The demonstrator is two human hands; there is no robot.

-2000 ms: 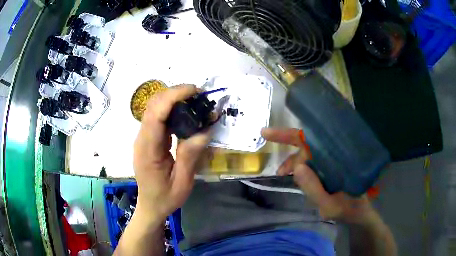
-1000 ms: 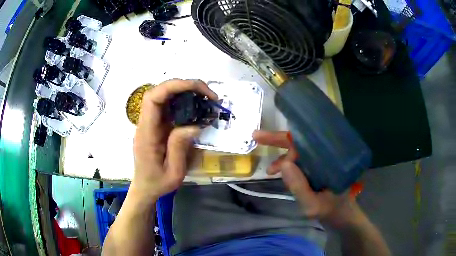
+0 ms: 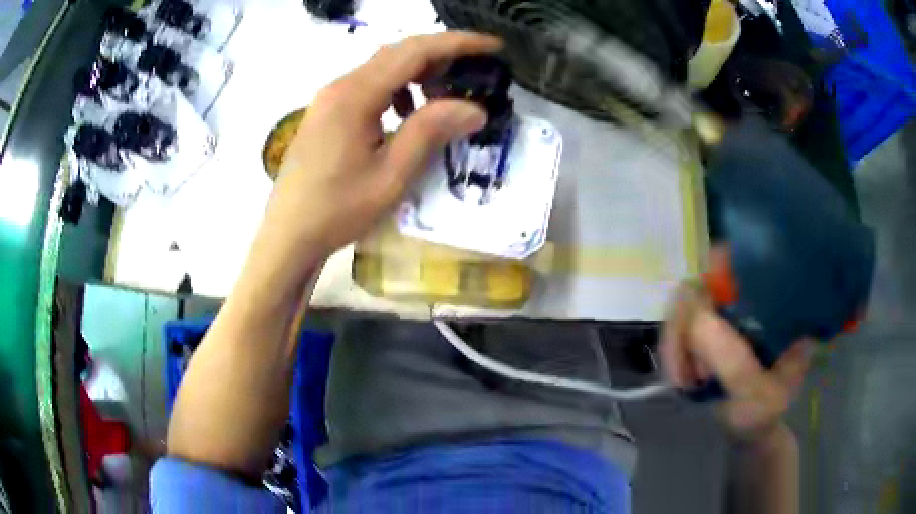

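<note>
My left hand [image 3: 372, 141] grips the black component [image 3: 480, 85] between thumb and fingers, above the back part of the white cover [image 3: 502, 211]. Its dark lead wires reach down to the middle of the cover; whether they are joined there I cannot tell. The cover lies on the yellow-brown holding block [image 3: 442, 278]. My right hand [image 3: 738, 351] holds the dark teal soldering gun [image 3: 788, 236] at the right, beyond the board's edge, with its blurred barrel pointing up and left, away from the cover.
Soldered assemblies [image 3: 151, 136] stand in rows at the left. The flux tin [image 3: 283, 143] is partly hidden behind my left hand. The fan [image 3: 573, 60] is at the back, with a cream holder [image 3: 713, 45] beside it. A pale cord [image 3: 532, 377] hangs at the front edge.
The soldering gun has moved right, away from the cover. My left hand and the black component have moved up and right, and the wires now reach down to the cover. The view has shifted.
</note>
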